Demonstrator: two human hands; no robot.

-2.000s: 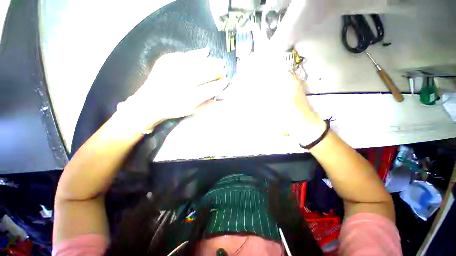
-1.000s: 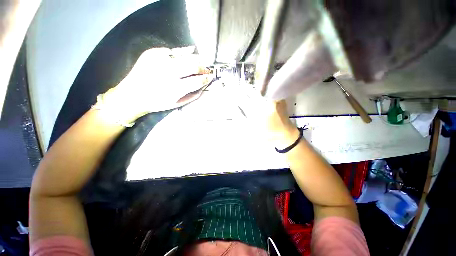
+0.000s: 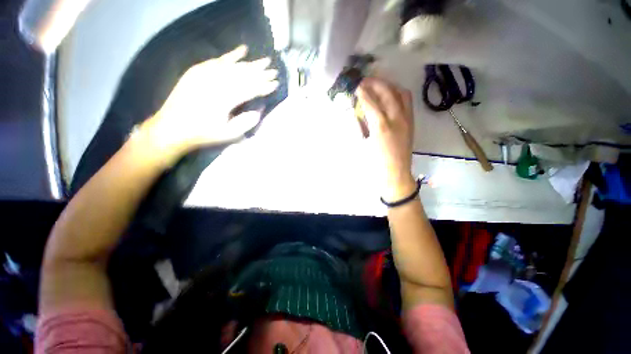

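A large dark panel (image 3: 176,52) with a curved edge lies on the left of the white machine table (image 3: 277,176). My left hand (image 3: 214,100) rests palm down on it, fingers apart, left of the needle area (image 3: 301,66). The light there is glaring and hides detail. My right hand (image 3: 389,114) is right of the needle, its fingers bent beside a small dark part (image 3: 351,76). A brownish sliver shows under its fingers; I cannot tell if it is held or is the thumb.
Black-handled scissors (image 3: 448,86) and an awl with a wooden handle (image 3: 474,148) lie on the right. Farther right are a green bottle (image 3: 528,164) and a white scrap (image 3: 569,180). A red crate (image 3: 470,259) and clear plastic bags (image 3: 522,301) are below the table edge.
My right hand has risen from the bright bed to the dark part beside the needle. My left fingers have spread. The view has shifted, and the scissors hidden a second ago show again.
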